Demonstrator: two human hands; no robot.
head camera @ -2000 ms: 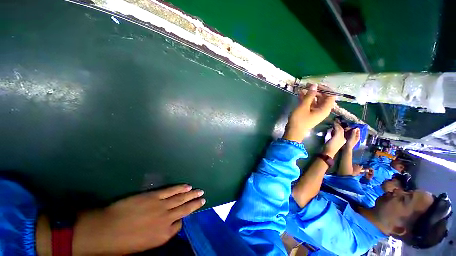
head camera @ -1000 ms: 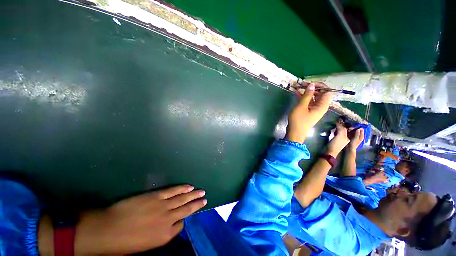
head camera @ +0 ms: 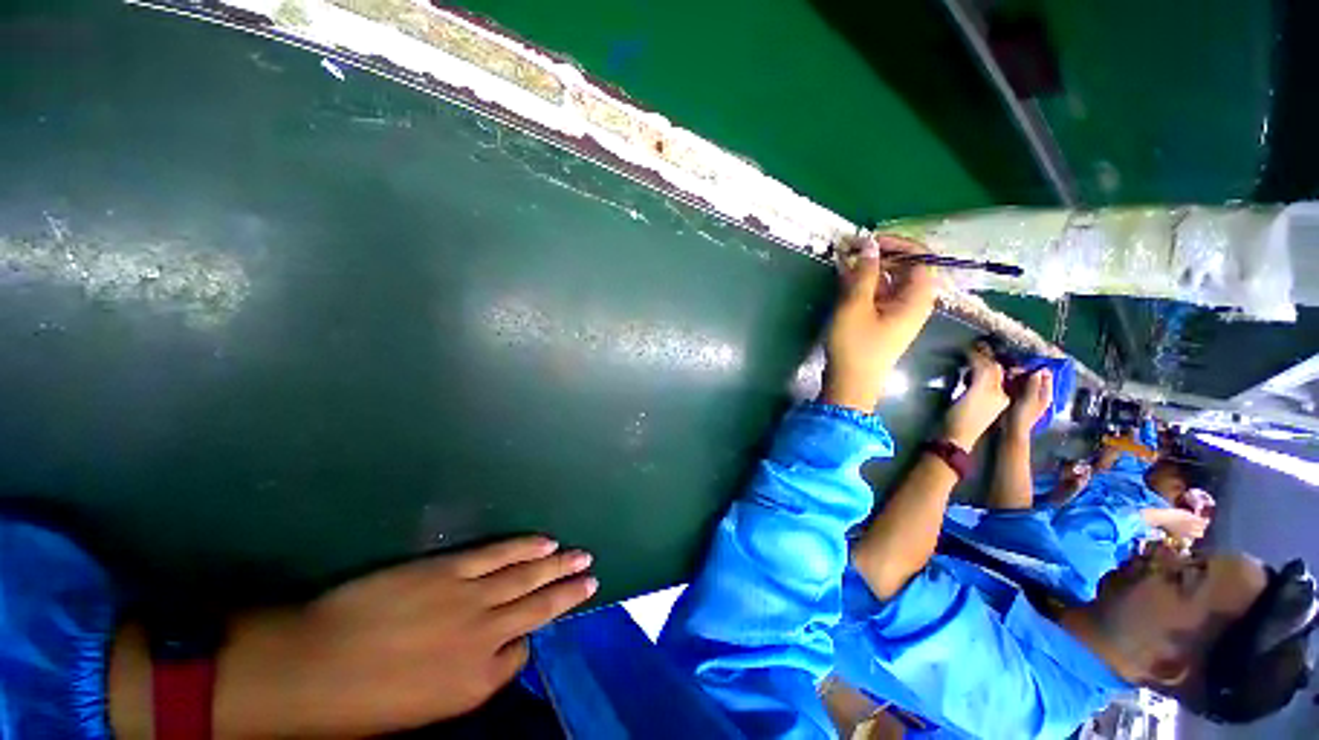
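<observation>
My left hand (head camera: 420, 629), with a red band at the wrist, lies palm down on the dark green bench top (head camera: 376, 390) near its lower edge. It holds nothing, and its fingers are extended. My right hand (head camera: 878, 321) is raised at the far right end of the bench, by the worn white edge strip. It holds a thin dark pen-like tool (head camera: 962, 265) between its fingertips, with the dark end pointing right. The fingers partly hide the tool's other end. I see no phone at my hands.
The worn white edge strip (head camera: 651, 142) divides the bench from the green conveyor (head camera: 810, 87). A white-wrapped post (head camera: 1143, 257) stands past my right hand. A neighbouring worker in a blue smock (head camera: 940, 636) sits close on the right, hands raised near a blue object (head camera: 1060, 388).
My right hand has shifted slightly left with the tool still held. My left hand has stayed on the bench. Workers farther back have moved their hands.
</observation>
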